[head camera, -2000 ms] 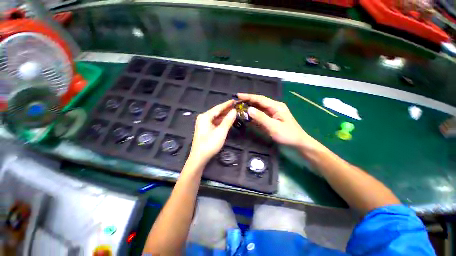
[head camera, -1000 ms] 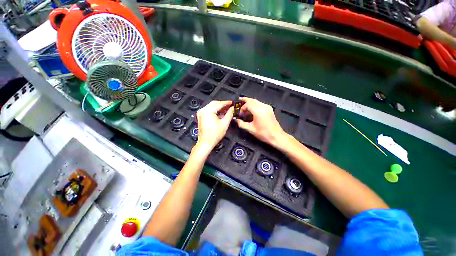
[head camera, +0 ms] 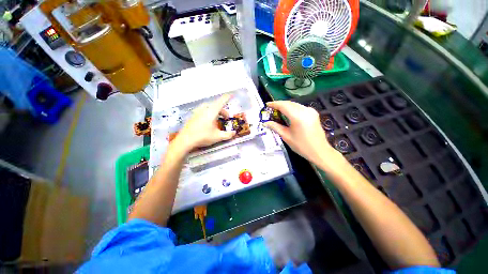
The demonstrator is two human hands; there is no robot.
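Note:
My left hand (head camera: 206, 127) is over the press machine (head camera: 176, 195), its thumb and fingers around a black unit (head camera: 231, 124) at the orange-brown fixture (head camera: 244, 126). Whether the unit is lifted or seated cannot be told. My right hand (head camera: 299, 126) holds another open black unit with yellow electronics (head camera: 269, 114) between thumb and fingers, just right of the fixture. The foam tray (head camera: 398, 140) lies at the right, with round black units in several pockets and a silver-white piece (head camera: 389, 167) in one.
The yellow-orange press head (head camera: 115, 59) stands at the upper left. A red emergency stop button (head camera: 245, 176) is on the machine's front. An orange fan (head camera: 355, 21) and small grey-green fan (head camera: 308, 56) stand behind the tray. A green basket (head camera: 123, 184) is left of the machine.
The view has swung left to the press machine. Both hands have moved from over the foam tray to the machine and parted. My left hand is now on the unit at the fixture.

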